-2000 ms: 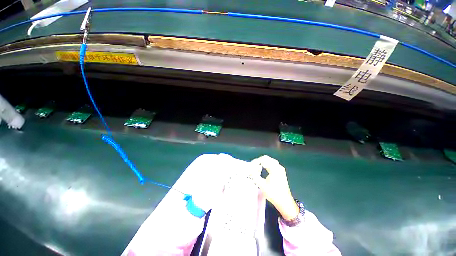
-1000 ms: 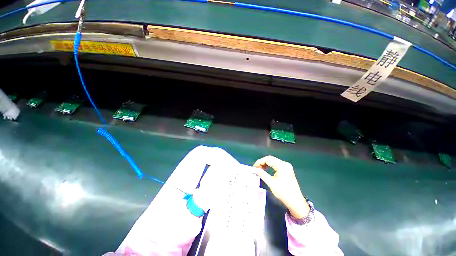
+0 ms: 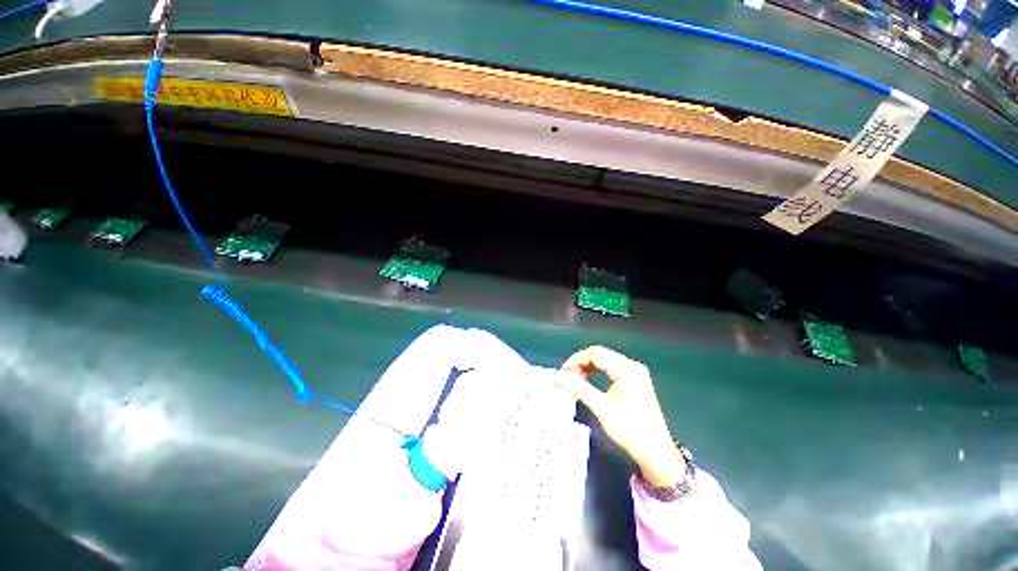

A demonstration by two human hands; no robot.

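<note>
A white, overexposed label sheet (image 3: 525,480) with rows of small dark marks lies over the green bench at the bottom middle. My left hand (image 3: 474,407) is at its left side and holds it; its fingers are washed out by glare. A bright blue wrist strap (image 3: 424,464) is on my left wrist. My right hand (image 3: 625,404) is at the sheet's top right corner, thumb and index tips together at the edge; whether they hold a label is too bright to tell. A dark band (image 3: 684,477) is on my right wrist.
Several green circuit boards (image 3: 414,265) lie spaced on a dark conveyor (image 3: 502,292) beyond the bench. A coiled blue cord (image 3: 257,335) runs from the strap up to a clip (image 3: 161,16). A paper tag (image 3: 848,162) hangs at the right. Another person's hand or sleeve (image 3: 10,236) shows at the left edge.
The circuit boards have shifted left in view. The fixed rail and cord also shifted slightly as the view moved. My right hand is still at the sheet's corner, its fingertips closer together than a second ago.
</note>
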